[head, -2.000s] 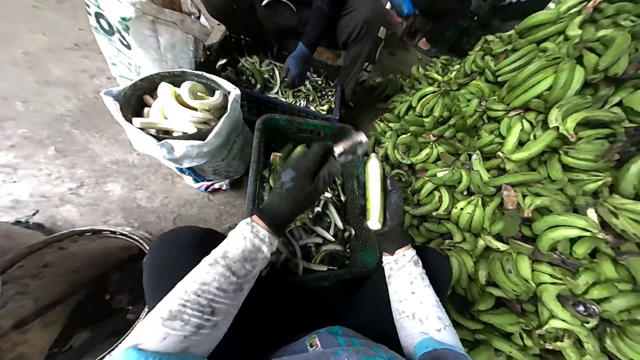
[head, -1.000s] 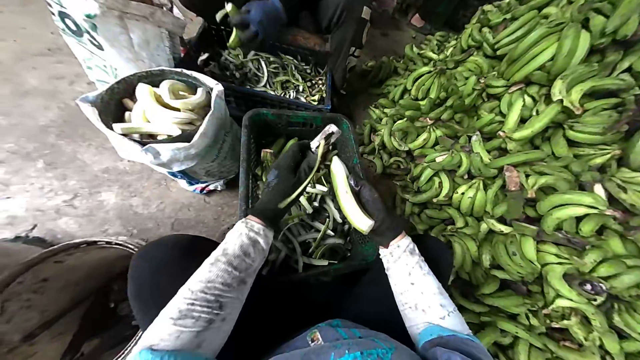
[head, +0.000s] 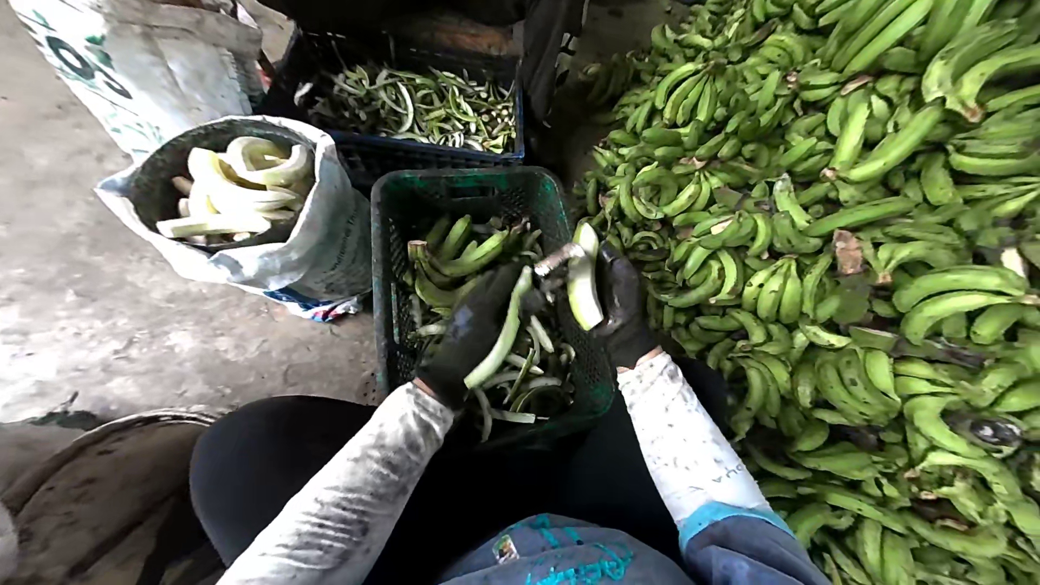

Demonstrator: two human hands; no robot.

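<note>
My left hand (head: 475, 333), in a dark glove, is closed around the handle end of a peeling tool (head: 559, 258), whose pale, worn end touches a partly peeled green plantain (head: 583, 280). A long strip of peel (head: 505, 329) lies across that glove. My right hand (head: 624, 305), gloved too, holds the plantain upright from its right side. Both hands are above a green plastic crate (head: 390, 325) with peel strips and a few unpeeled green plantains (head: 463, 260) in it. The tool's handle is hidden by my left hand.
An open white sack (head: 325, 211) of peeled plantains (head: 244, 187) stands left of the crate. Beyond is a blue crate (head: 455, 150) of peels. A large heap of green plantains (head: 853, 284) spreads at right. A round container (head: 106, 487) is at lower left.
The plantain in my right hand has gone from slanted to nearly upright, and the tool is now against it. The other person's gloved hand has gone from view above the blue crate.
</note>
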